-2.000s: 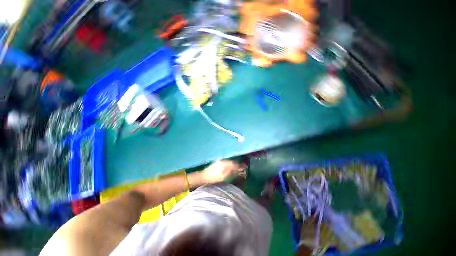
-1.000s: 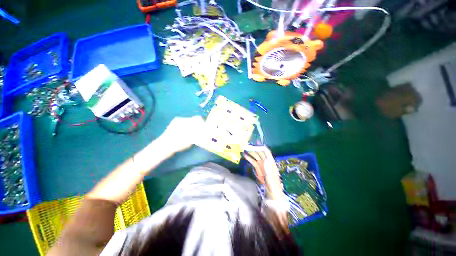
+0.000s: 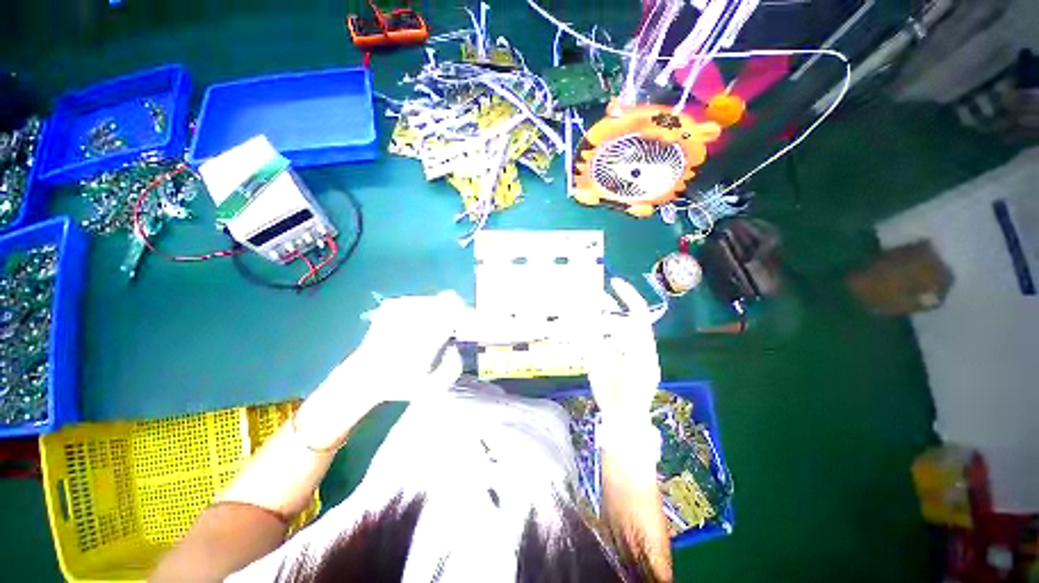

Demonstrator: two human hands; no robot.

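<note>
A square circuit board [image 3: 540,279] is held up in front of me, its pale yellow-tan side with dark slots showing. My left hand [image 3: 416,336] holds its left edge and my right hand [image 3: 624,342] holds its right edge. Both hands are overexposed, so the fingers are hard to make out. A heap of wired boards [image 3: 484,131] with tangled white wires lies on the bench beyond the board.
Blue bin [image 3: 720,501] with boards at lower right. Yellow basket [image 3: 148,484] at lower left. White power supply [image 3: 271,211] with red and black leads, an empty blue tray [image 3: 285,114], a tray of small boards [image 3: 68,330], orange fan [image 3: 644,159], small reel [image 3: 679,273].
The board has turned from tilted to nearly square to my view. My right hand has moved up along its right edge. Earlier, my left hand was low by the bench edge in a blurred view.
</note>
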